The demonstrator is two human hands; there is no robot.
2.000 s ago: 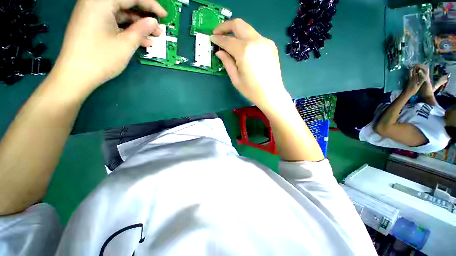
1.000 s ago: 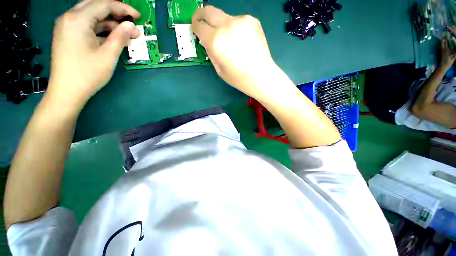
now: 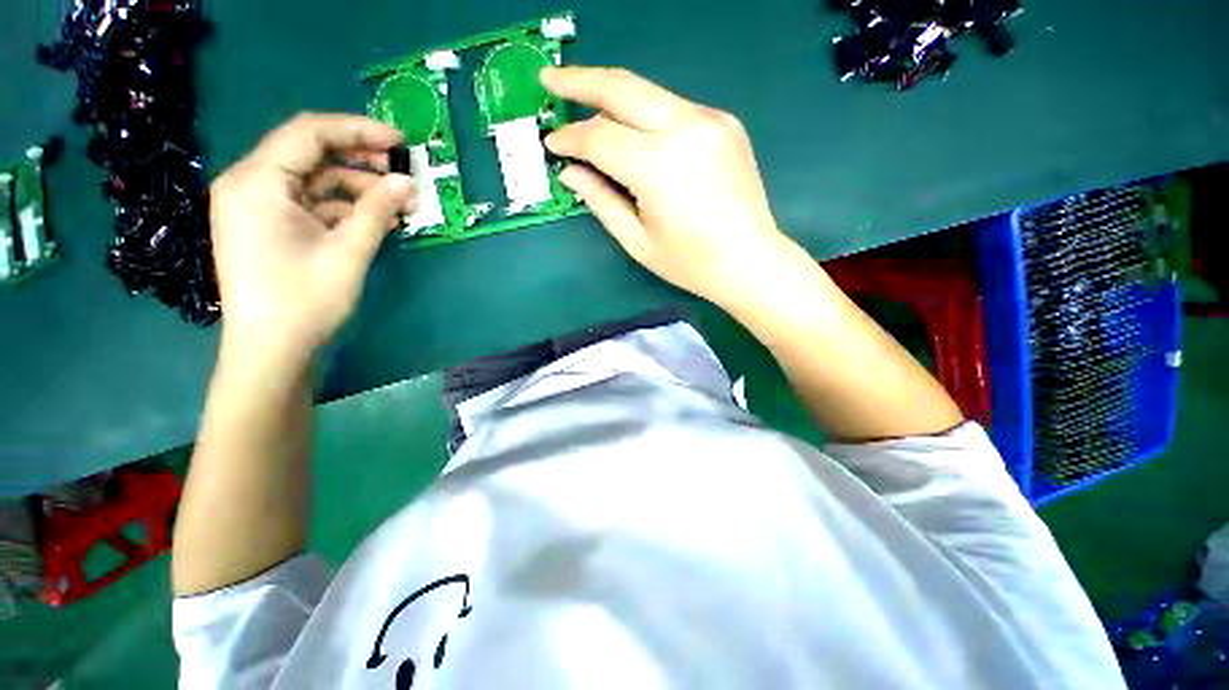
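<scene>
A green circuit board panel [image 3: 465,81] lies on the dark green mat, with two matching boards side by side, each with a round green area and a white block. My left hand [image 3: 313,223] is at the panel's left edge and holds a small black part [image 3: 399,161] between thumb and fingers. My right hand [image 3: 660,162] is at the panel's right edge, fingers over the right board. A dark bit shows at its fingertips; whether it is held or sits on the board I cannot tell.
A long heap of black parts [image 3: 151,162] lies left of my left hand. Another heap [image 3: 917,38] lies at the upper right. Other boards [image 3: 24,216] are at the far left. A blue tray [image 3: 1004,337] and red stools [image 3: 115,532] stand beyond the table edge.
The view has shifted, so the panel shows whole and lower. The black part in my left hand now shows clearly. My right fingers are more spread.
</scene>
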